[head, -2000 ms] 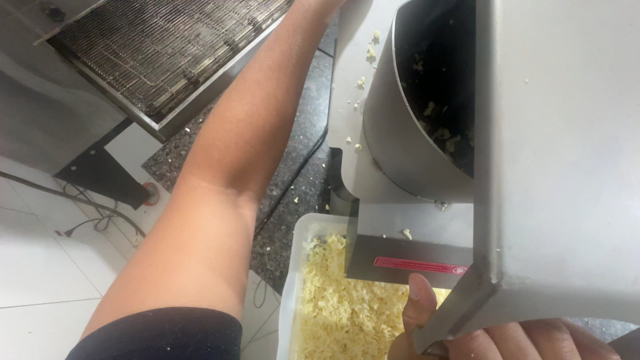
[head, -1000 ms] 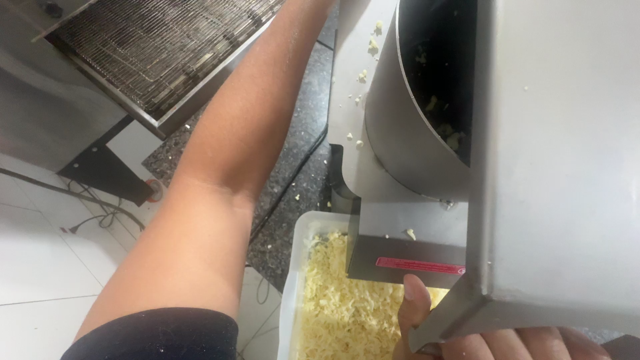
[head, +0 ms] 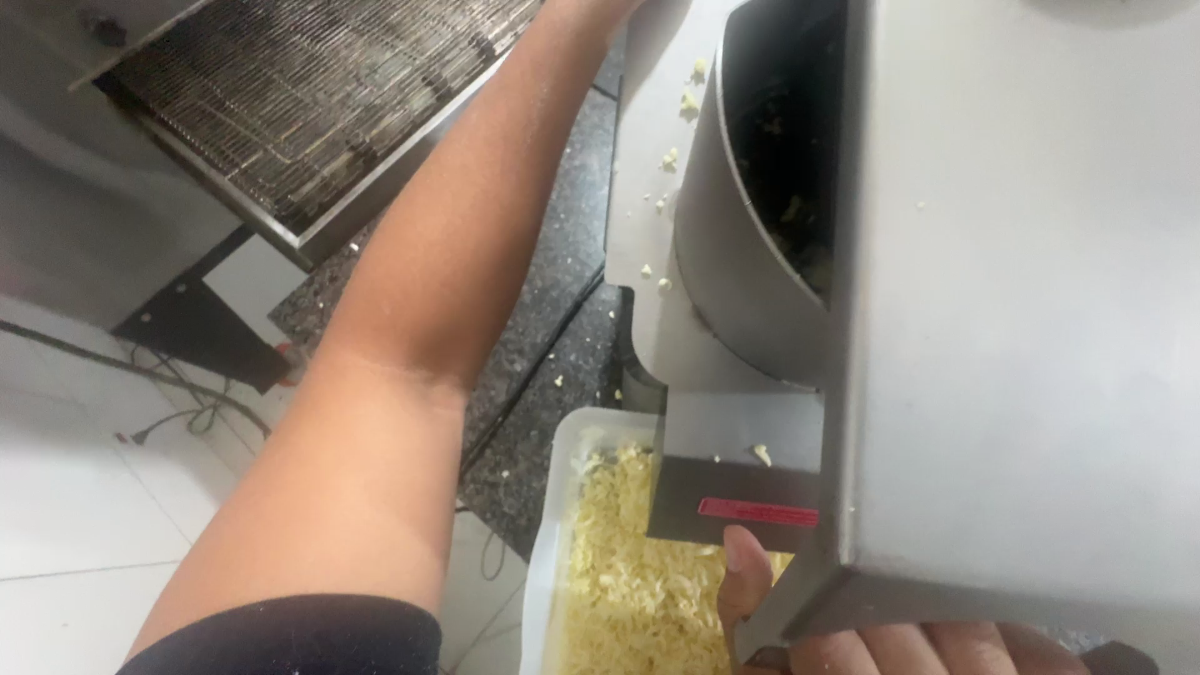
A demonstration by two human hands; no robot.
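Observation:
My left arm reaches up past a food-processing machine with a round metal drum [head: 741, 272]; only the edge of my left hand [head: 600, 11] shows at the top, and its fingers are out of view. At the bottom right, my right hand [head: 872, 647] grips the lower edge of the machine's metal cover [head: 1022, 328], thumb on the near side and fingers partly hidden. A white plastic bin [head: 544, 562] under the machine's outlet holds pale yellow shredded food [head: 647, 591]. Crumbs of it lie on the machine's base [head: 647, 187].
A metal conveyor with a wire mesh belt [head: 309, 103] stands at the upper left. A black cable [head: 534, 375] runs over the speckled stone counter [head: 562, 328], which carries scattered crumbs. More cables lie on the white tiled floor [head: 75, 506].

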